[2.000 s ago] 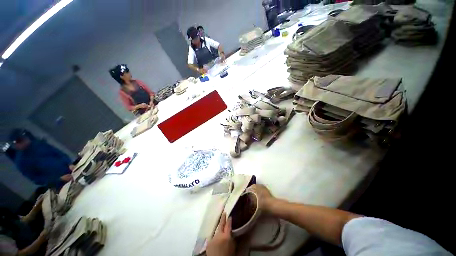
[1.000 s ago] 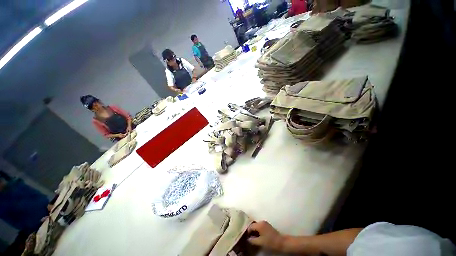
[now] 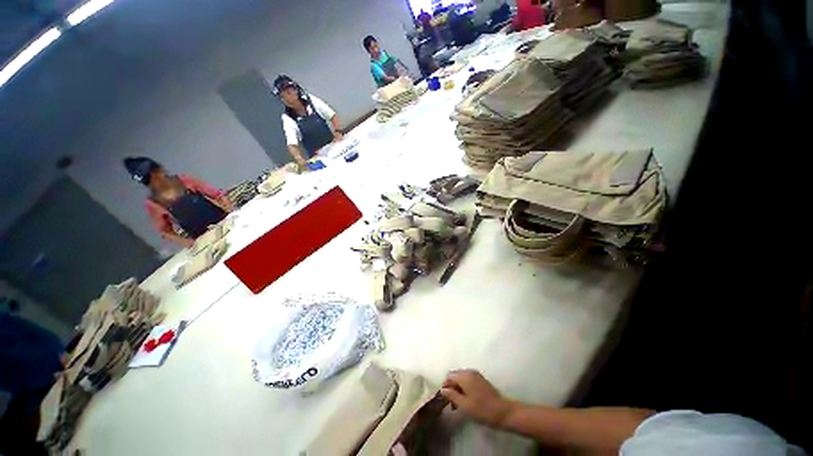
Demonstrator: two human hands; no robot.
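Observation:
A beige handbag [image 3: 370, 414] lies at the bottom middle of the view, partly cut off by the lower edge, with a dark strip of its opening showing. My right hand [image 3: 477, 397] grips the upper right edge of the handbag with the fingertips. My left hand is not in view. A clear-white plastic bag [image 3: 355, 347] with dark lettering sits just beyond the handbag, open at the top and heaped with small white and blue packets [image 3: 307, 334].
Stacked handbags [image 3: 579, 183] with looped handles lie at right, a taller stack [image 3: 513, 102] behind. Tangled straps [image 3: 414, 236], a red board [image 3: 294, 239] and a card with red pieces [image 3: 159, 344] lie further in. Several people are along the far side.
My left hand, earlier on the handbag, has left the view. The handbag lies lower in the view than two seconds ago, and its round handle no longer shows. The camera view has shifted.

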